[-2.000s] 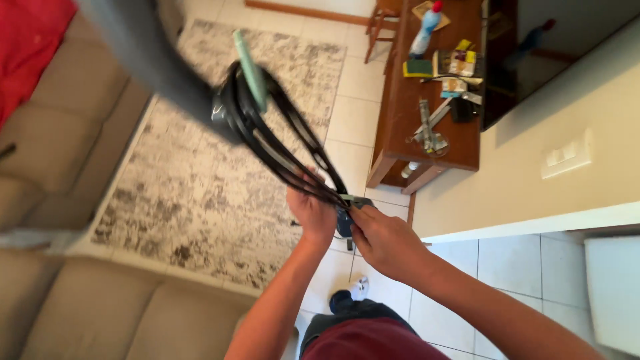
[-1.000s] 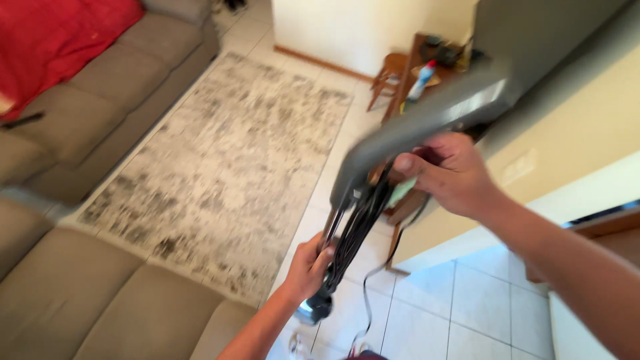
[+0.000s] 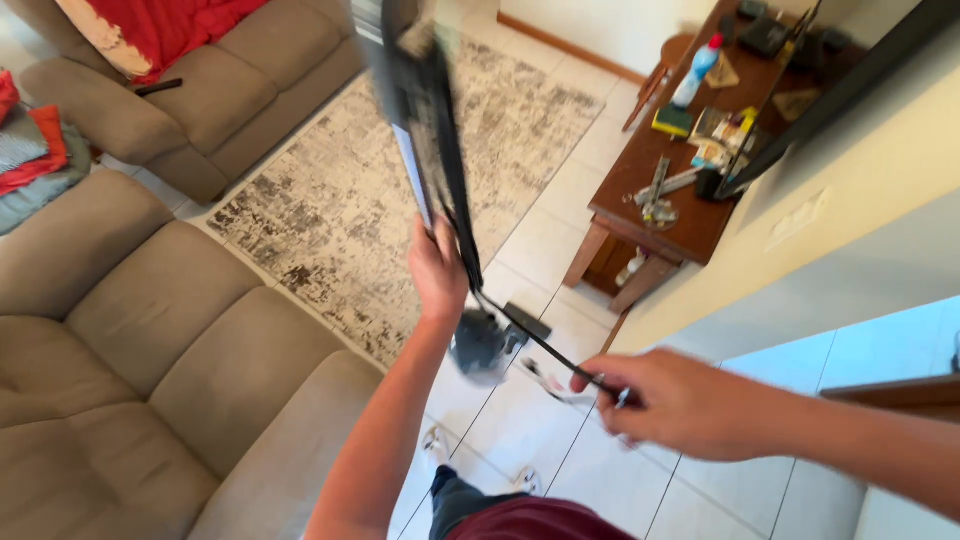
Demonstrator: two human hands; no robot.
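Note:
My left hand (image 3: 439, 266) grips the shaft of a long stick-type appliance (image 3: 409, 154), which looks like an upright vacuum cleaner and is held upright, blurred in its upper part. A coiled black power cord (image 3: 456, 172) runs along the shaft beside that hand. Off to the right, my right hand (image 3: 652, 401) pinches the cord's free length (image 3: 555, 352), drawn out straight from the coil, with a plug seeming to show at the fingers. Below the left hand is the appliance's rounded dark part (image 3: 478, 341), beside a flat dark piece (image 3: 527, 321).
A patterned rug (image 3: 322, 217) lies on white floor tiles. Beige sofas (image 3: 187, 345) are on the left, one with a red cloth (image 3: 199, 30). A wooden table (image 3: 679, 225) by the right wall carries a spray-type bottle (image 3: 697, 71), a sponge (image 3: 672, 121) and small items.
My right hand has left the upper part of the appliance and moved down and right, now holding the cord. The left hand still grips the shaft, and the appliance has swung more upright.

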